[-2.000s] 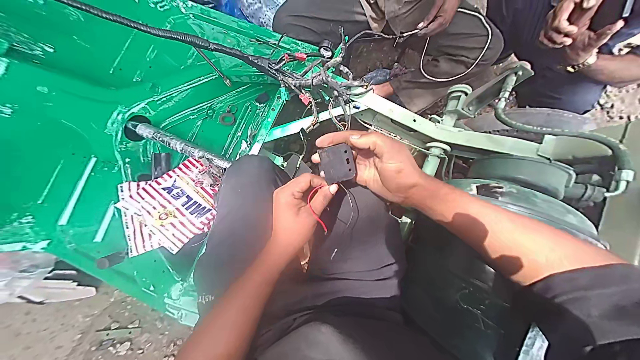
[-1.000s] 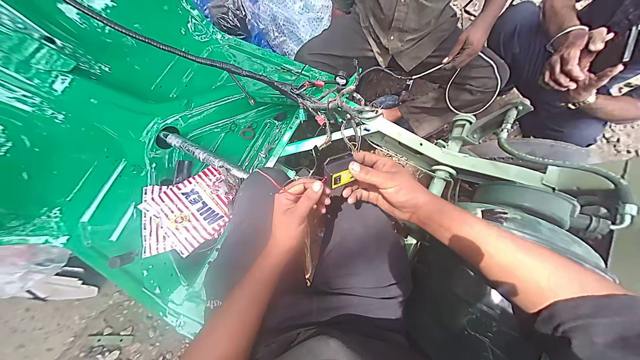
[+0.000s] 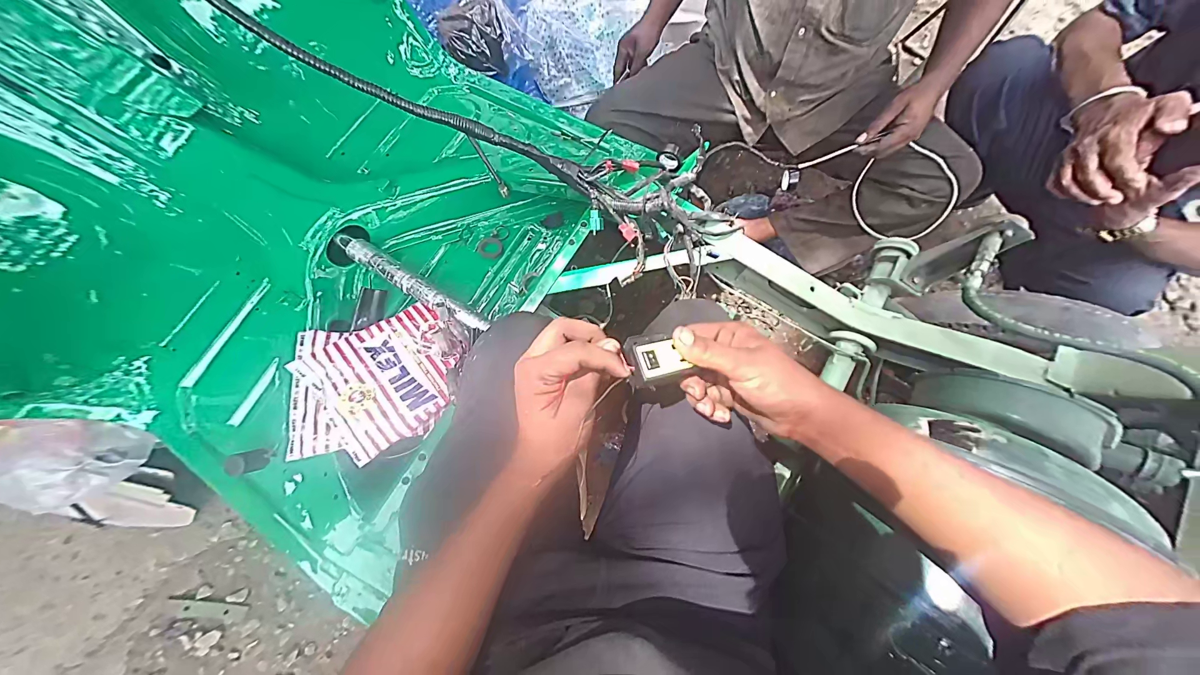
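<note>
My right hand (image 3: 741, 375) grips a small black module (image 3: 659, 360) by its right side, thumb on top; a pale and yellow label faces up. At the module's left edge, my left hand (image 3: 567, 375) pinches thin wires between thumb and forefinger. Those wires are small and partly hidden by the fingers. Both hands are above my dark-trousered legs (image 3: 694, 487). Beyond them, a wiring harness (image 3: 647, 197) with red and green connectors and loose wire ends lies over the corner of the green metal body panel (image 3: 253, 216).
Striped printed packets (image 3: 375, 384) lie on the panel beside a plastic-wrapped metal shaft (image 3: 403, 279). At right are a pale green frame rail (image 3: 816, 295) and a round black tank (image 3: 900, 581). Across from me, a person's hand (image 3: 900, 120) holds a pale cable (image 3: 952, 192); another person sits at right.
The module has been turned over: its plain black face showed two seconds ago, and its labelled face shows now. The left hand stays at its wire side.
</note>
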